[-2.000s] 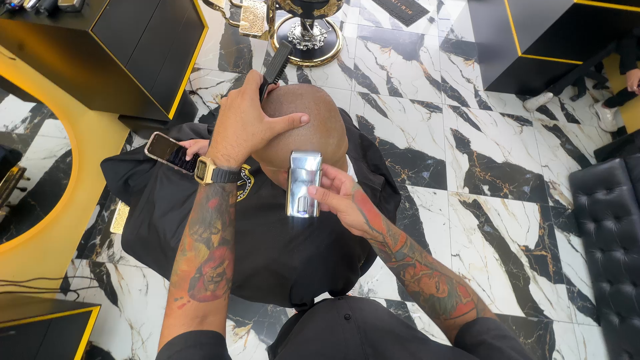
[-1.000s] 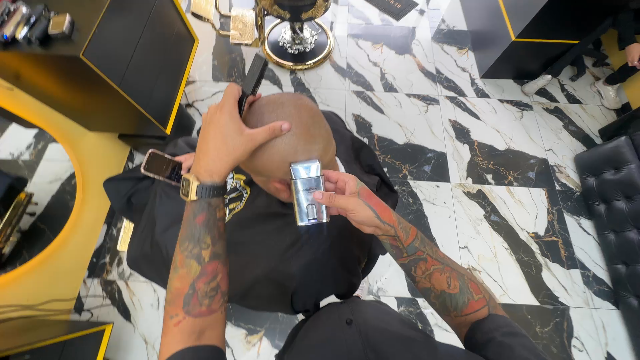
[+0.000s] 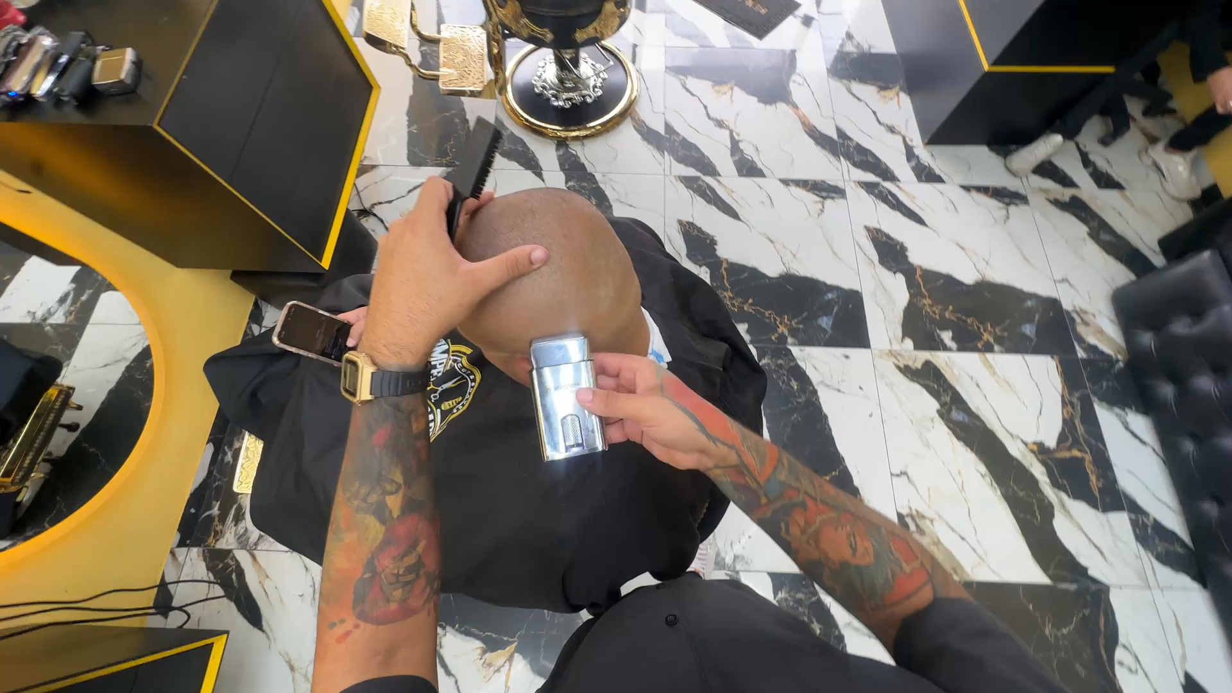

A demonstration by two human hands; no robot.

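A seated person's shaved head (image 3: 568,260) is in the middle, above a black barber cape (image 3: 520,520) with a printed emblem. My left hand (image 3: 423,269) holds a black comb (image 3: 472,178) between its fingers, and its thumb rests on the scalp. In my right hand (image 3: 640,404) is a shiny silver foil shaver (image 3: 568,399), its top end at the lower edge of the head. Whether the foil touches the skin I cannot tell. The seated person's hand, partly hidden behind my left wrist, holds a phone (image 3: 313,332).
Several clippers (image 3: 58,67) lie on a dark cabinet (image 3: 269,115) at the upper left. Below it is a round lit mirror (image 3: 144,385). A barber chair base (image 3: 570,91) stands ahead. On the right are a black tufted seat (image 3: 1184,385) and other people's feet (image 3: 1035,154).
The shaver has shifted slightly left along the lower edge of the head since one second ago. The comb stays in my left hand, and that thumb remains on the scalp.
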